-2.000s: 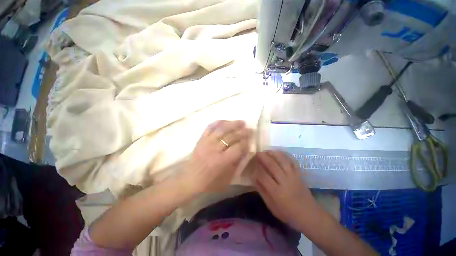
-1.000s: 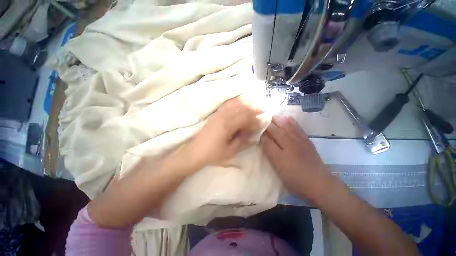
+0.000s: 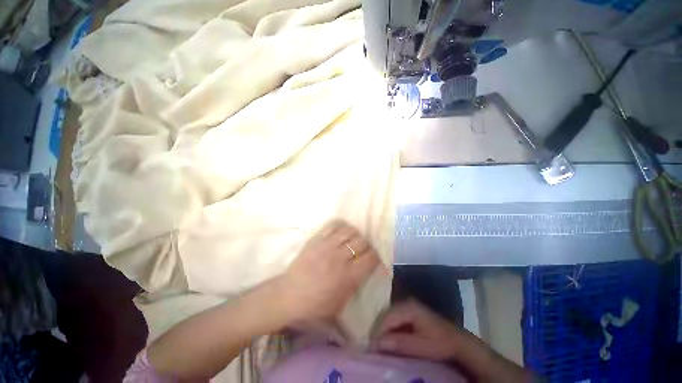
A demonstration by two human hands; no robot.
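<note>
The cream garment piece (image 3: 247, 164) lies in folds over the table left of the needle, and its edge runs from the presser foot (image 3: 404, 101) down over the table's front edge. My left hand (image 3: 336, 265) lies on the cloth near the front edge, fingers bent on the fabric. My right hand (image 3: 415, 329) is lower, by my lap, with thumb and fingers closed on the hanging cloth edge. The sewing machine head (image 3: 378, 30) stands over the cloth, its lamp glaring at the needle.
A bent silver arm (image 3: 557, 170), a screwdriver (image 3: 572, 123) and yellow-handled scissors (image 3: 654, 221) lie right of the needle. A measuring strip (image 3: 516, 224) runs along the front edge. A blue basket (image 3: 568, 322) with scraps is below right. A brown strip (image 3: 66, 179) edges the left side.
Both hands have moved from near the presser foot down towards my lap, the right one further. The cloth edge now lies straighter below the foot. The camera view has shifted slightly.
</note>
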